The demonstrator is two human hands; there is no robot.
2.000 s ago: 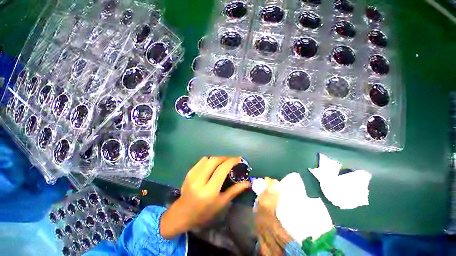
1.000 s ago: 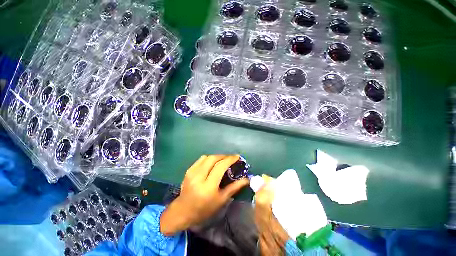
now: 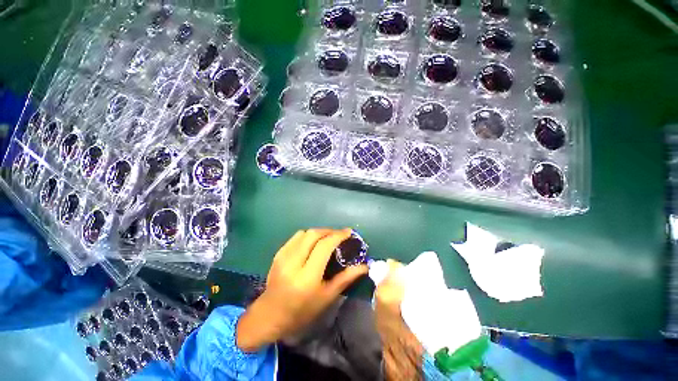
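My left hand [image 3: 301, 286] holds a dark glossy round lens [image 3: 350, 251] with a bright rim between its fingertips, just over the bench edge. My right hand [image 3: 394, 320] holds a small white-tipped swab [image 3: 378, 269] close beside the lens rim; whether it touches is unclear. A bunched white cloth [image 3: 443, 309] lies in or against my right hand and hides part of it. A green piece [image 3: 462, 356] shows at the lower end of the cloth. A clear tray [image 3: 438, 184] holds rows of dark discs; several in its front row show a grid-like face.
An untidy stack of clear trays [image 3: 149, 249] with discs stands at left. Another tray [image 3: 134, 327] lies lower, beside the bench. A loose disc [image 3: 268, 158] is by the front tray's corner. A crumpled white wipe [image 3: 511, 271] lies on the green bench [image 3: 595, 290] at right.
The view has shifted slightly, so the trays and wipe sit a little further left. Both hands keep nearly the same place and grip; the lens looks slightly turned or tilted.
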